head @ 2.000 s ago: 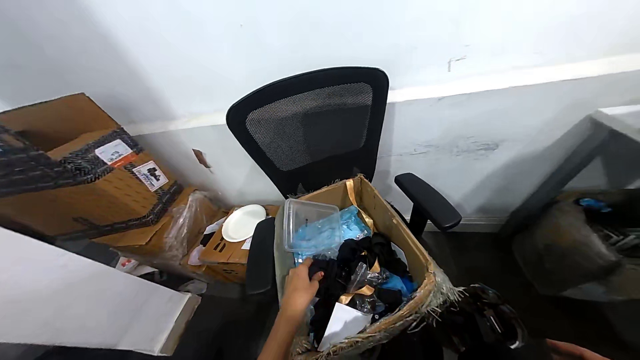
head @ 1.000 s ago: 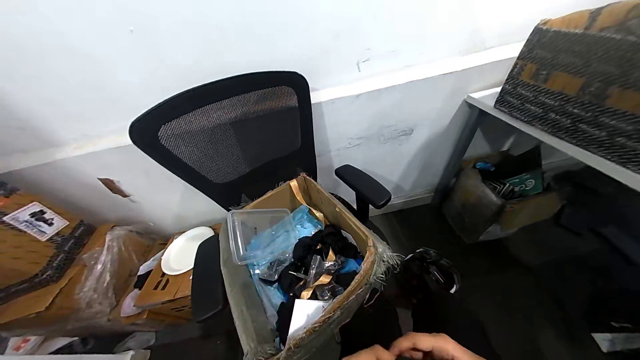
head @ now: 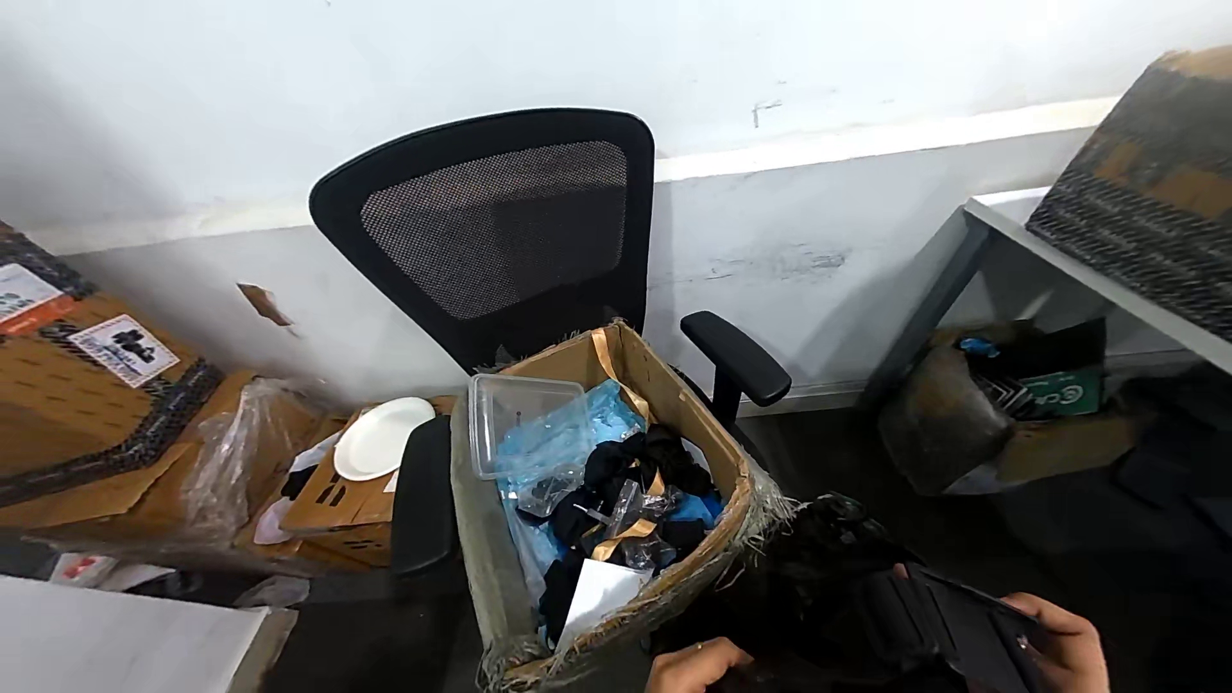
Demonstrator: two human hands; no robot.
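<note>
My right hand [head: 1064, 640] is at the lower right, closed on the edge of a flat black item [head: 977, 621], whose kind I cannot tell. My left hand [head: 698, 666] is at the bottom edge, fingers curled by dark material; whether it grips anything is unclear. Just above and left of it, a cardboard box [head: 472, 539] with frayed wrapping sits on a black mesh office chair [head: 496, 226]. Inside the box lie a clear plastic container [head: 529, 414], blue plastic film [head: 553, 438], black cloth-like items [head: 616, 467], tan ribbon and a white card [head: 599, 597].
Taped cardboard boxes [head: 87, 385] and a white plate [head: 385, 438] stand at the left. A white surface [head: 115, 640] cuts across the lower left. At the right, a wrapped box [head: 1155, 183] rests on a white table [head: 1107, 279], with a filled open box [head: 962, 423] beneath.
My left hand, earlier inside the box on the chair, has come out of it. One second ago both hands were together at the bottom edge; now they are apart, with a black item in my right hand.
</note>
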